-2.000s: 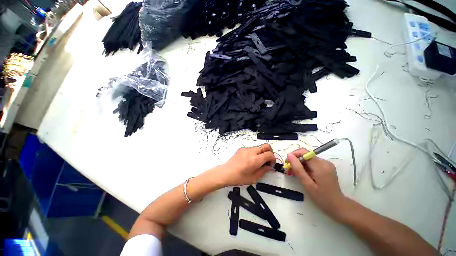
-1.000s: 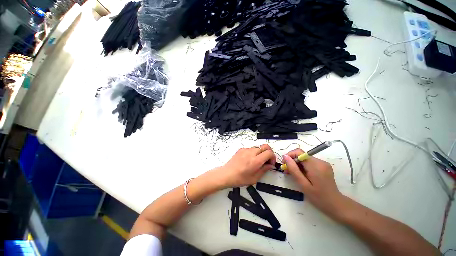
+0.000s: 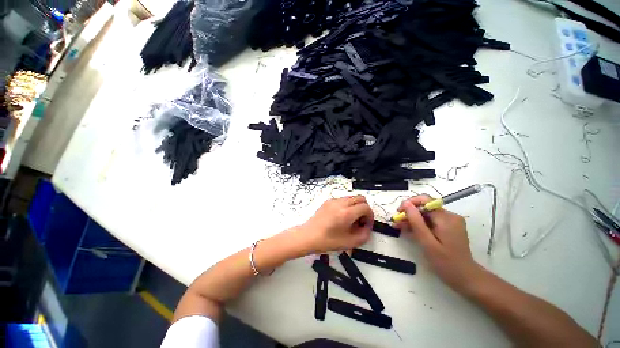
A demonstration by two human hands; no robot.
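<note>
My left hand (image 3: 345, 223) holds one end of a black fabric tab (image 3: 386, 229); the tab's other end sticks out to the right, and the part inside the fingers is hidden. My right hand (image 3: 438, 234) holds a slim pen (image 3: 445, 198) with a yellow grip and grey rear, its tip close to the tab; whether they touch I cannot tell. Several black tabs (image 3: 359, 312) with small slots lie loosely on the white table just below my hands. A large tangled heap of black tabs (image 3: 353, 102) lies beyond my hands.
Dark thread bits (image 3: 292, 194) lie along the heap's near edge. A clear plastic bag (image 3: 207, 112) partly covers black strips at left. At right are a pale cable (image 3: 520, 149), clips (image 3: 605, 223), a white power strip (image 3: 570, 51) and a black adapter (image 3: 604, 76). Blue bins (image 3: 95, 262) stand lower left.
My right hand with the pen has moved slightly right and the pen lies flatter. More of the tab shows between the hands. The loose tabs have kept their arrangement.
</note>
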